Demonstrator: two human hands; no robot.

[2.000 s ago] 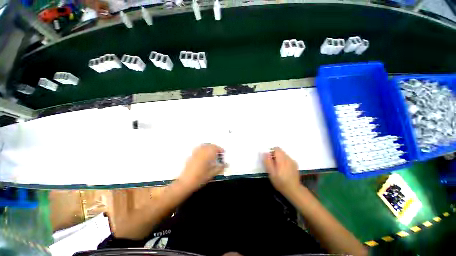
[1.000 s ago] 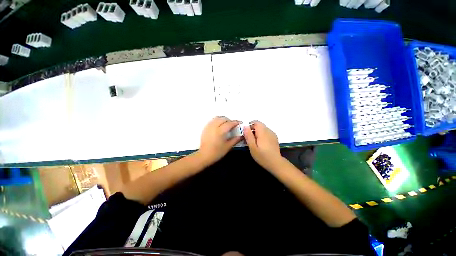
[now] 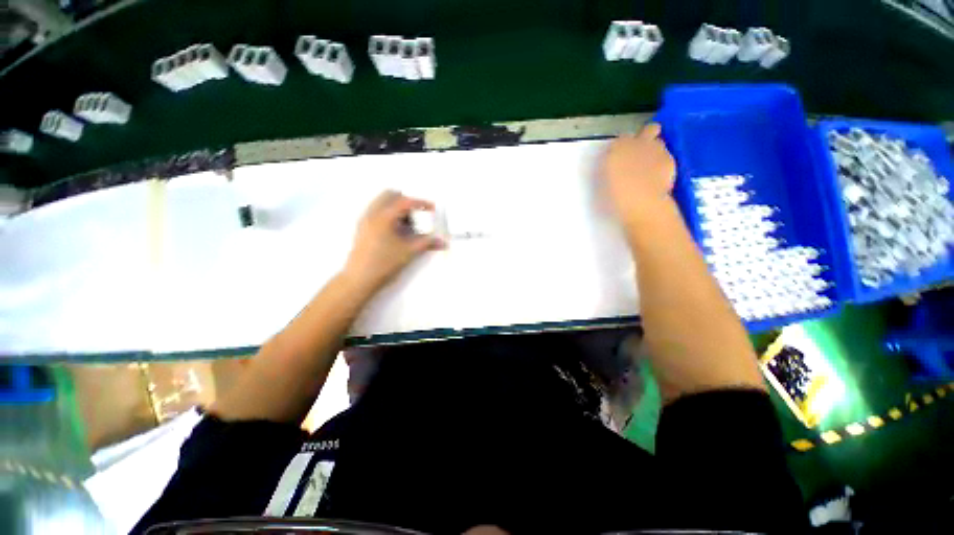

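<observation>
My left hand (image 3: 389, 236) holds a small white adapter housing (image 3: 424, 222) between thumb and fingers over the middle of the white bench (image 3: 523, 272). My right hand (image 3: 640, 172) is at the left wall of the nearer blue bin (image 3: 732, 101); its fingertips are small and partly hidden, so I cannot tell what it holds. Another housing with a dark end (image 3: 247, 215) stands alone on the bench to the left. Fine small marks or pins (image 3: 468, 235) lie just right of the held housing.
The green conveyor belt (image 3: 502, 84) runs beyond the bench with groups of white housings (image 3: 402, 56). The nearer bin holds stacked rows of white pieces (image 3: 758, 261). The farther blue bin holds jumbled grey-white parts (image 3: 889, 204). A yellow-edged box (image 3: 800, 376) is below at right.
My hands were together at the bench's front edge. My left hand has moved up and left with the housing. My right hand has moved away to the nearer bin's left wall.
</observation>
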